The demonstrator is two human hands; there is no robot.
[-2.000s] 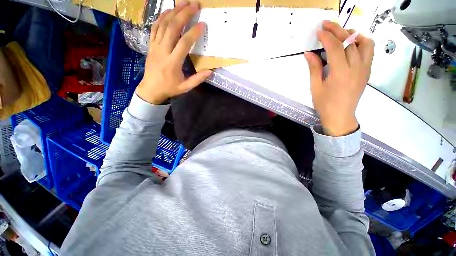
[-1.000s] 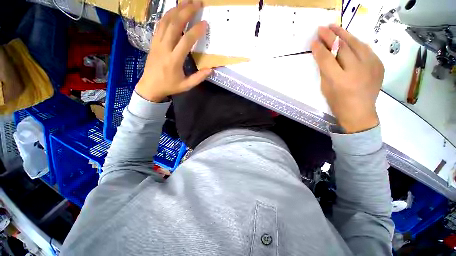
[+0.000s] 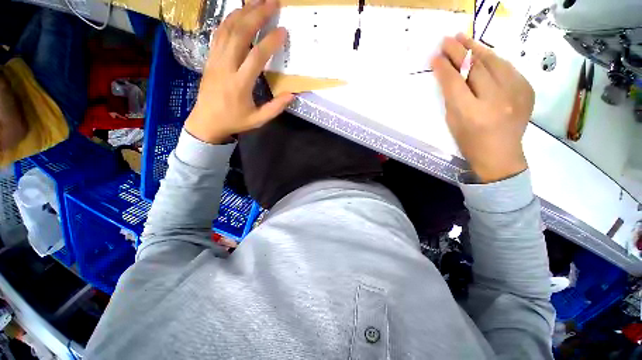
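Observation:
The white marking template [image 3: 384, 43] lies on the table, with dark slots in a centre line and tiny dots either side. The brown pattern card [image 3: 307, 84] shows along its lower left and upper edges. My left hand [image 3: 239, 74] lies flat with spread fingers on the template's left end, thumb near the table edge. My right hand [image 3: 489, 105] is at the template's right end, slightly blurred, with a short white and pink marking pen [image 3: 466, 65] between its fingers. Whether the pen tip touches the template is hidden.
The white sewing machine head [image 3: 598, 21] is at the upper right. Thread snips [image 3: 580, 104] lie on the table [image 3: 563, 165] beside it. A measuring tape runs along the table's front edge. Blue crates [image 3: 98, 225] stand below left. Dark cloth [image 3: 303, 158] hangs below the table edge.
Since two seconds ago my right hand has shifted slightly right, its fingers closer together around the pen. My left hand has stayed on the template's left end.

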